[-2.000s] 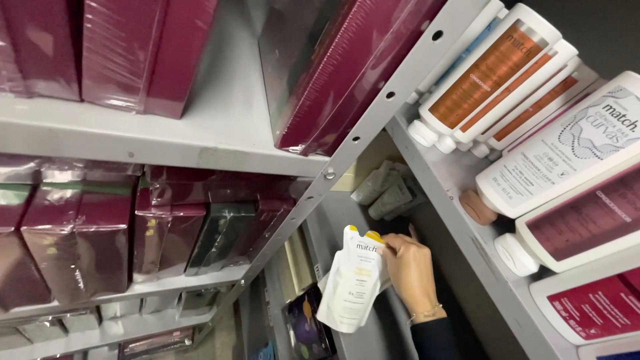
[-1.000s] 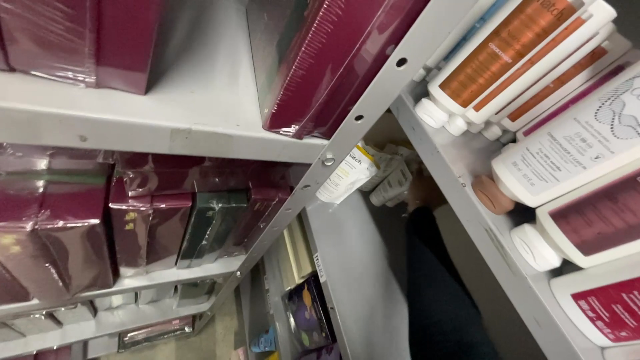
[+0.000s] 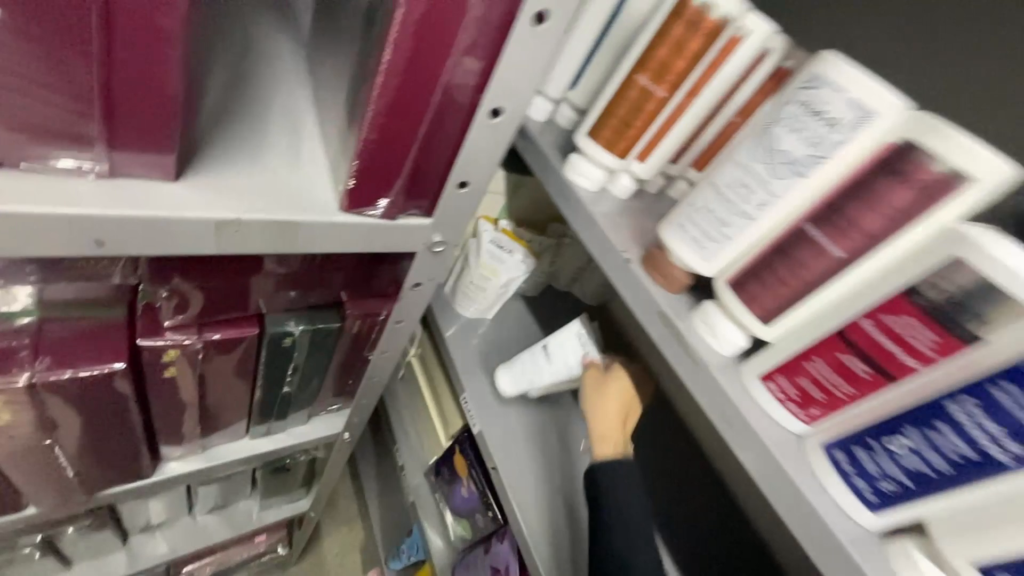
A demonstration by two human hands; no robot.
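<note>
My right hand [image 3: 612, 404], in a dark sleeve, grips the end of a white squeeze tube [image 3: 548, 358] over a grey metal shelf [image 3: 520, 448]. What looks like a second tube lies just beneath the held one. Farther back on the same shelf, to the left of the hand, stand white refill pouches [image 3: 490, 272] with yellow tops. Behind them are more pale packages [image 3: 564, 260], blurred and in shadow. My left hand does not show.
White bottles [image 3: 800, 160] with orange, red and blue labels stand on the upper right shelf, its metal edge [image 3: 672, 344] beside my arm. A perforated upright [image 3: 456, 188] divides it from shelves of maroon boxes [image 3: 196, 360]. Dark purple boxes [image 3: 464, 488] lie below.
The white pouch with a yellow top, in my right hand two seconds ago, now stands at the shelf's back left. My hand has come away from there and now holds a white tube.
</note>
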